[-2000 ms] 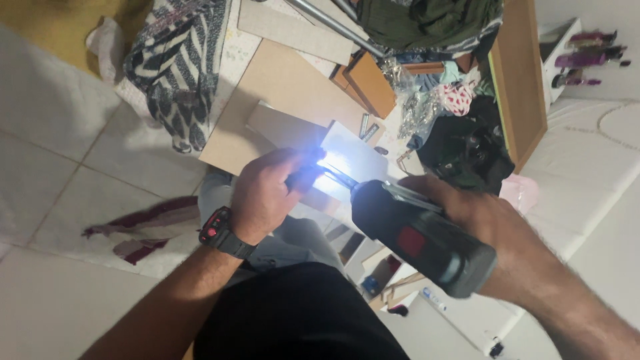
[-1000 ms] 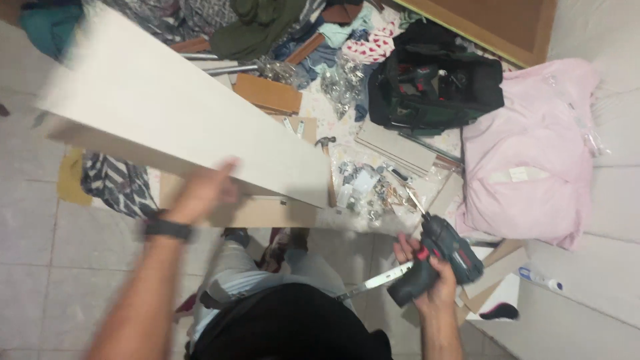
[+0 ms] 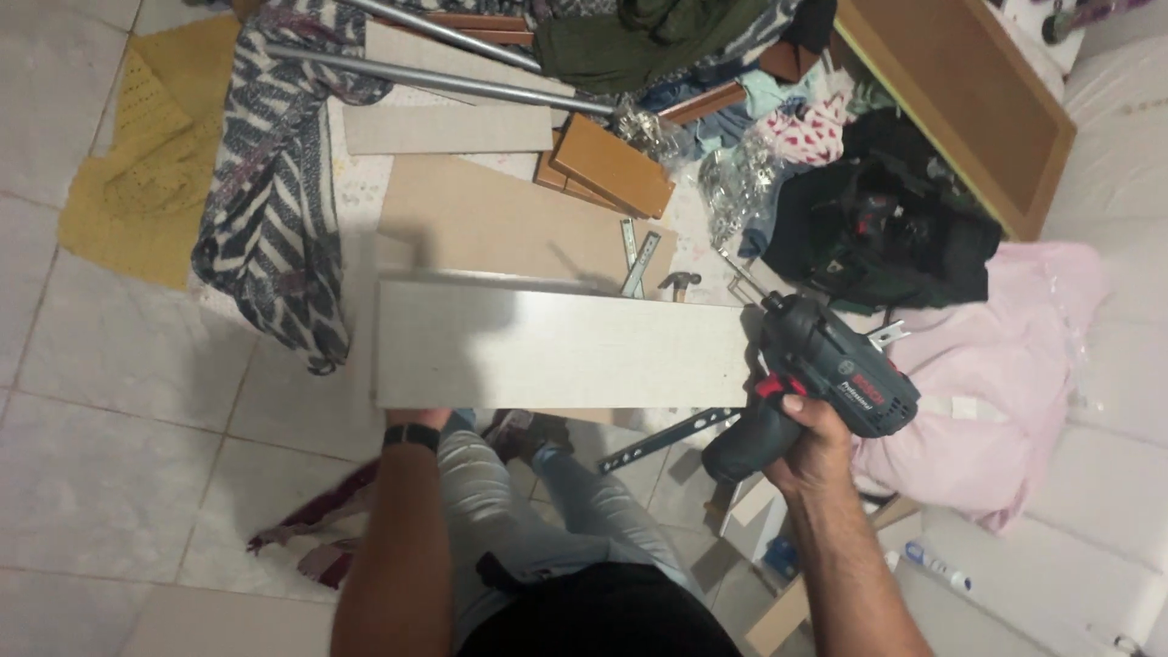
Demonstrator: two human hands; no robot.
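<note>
My right hand [image 3: 812, 429] is closed around a Bosch cordless drill driver [image 3: 821, 365], whose bit points up and left. A metal drawer slide [image 3: 671, 438] lies beyond the drill's handle; whether my hand also holds it I cannot tell. My left hand [image 3: 420, 418] grips the near left edge of a long whitish board or drawer panel [image 3: 566, 347], its fingers hidden beneath. The panel spans level in front of me. Just past its far edge are a claw hammer [image 3: 680, 283] and two crossed metal slides [image 3: 641, 260].
Orange-brown wooden blocks [image 3: 611, 164], metal tubes [image 3: 438, 68] and bagged hardware [image 3: 735, 187] lie beyond the panel. At right are a black tool bag [image 3: 885, 228], a framed brown panel [image 3: 967, 100] and a pink cushion-like bundle [image 3: 985, 383]. Patterned cloth [image 3: 283, 201] lies left.
The panel, raised and slanted at upper left one second ago, is now level in front of me. The drill has moved from low right to beside the panel's right end.
</note>
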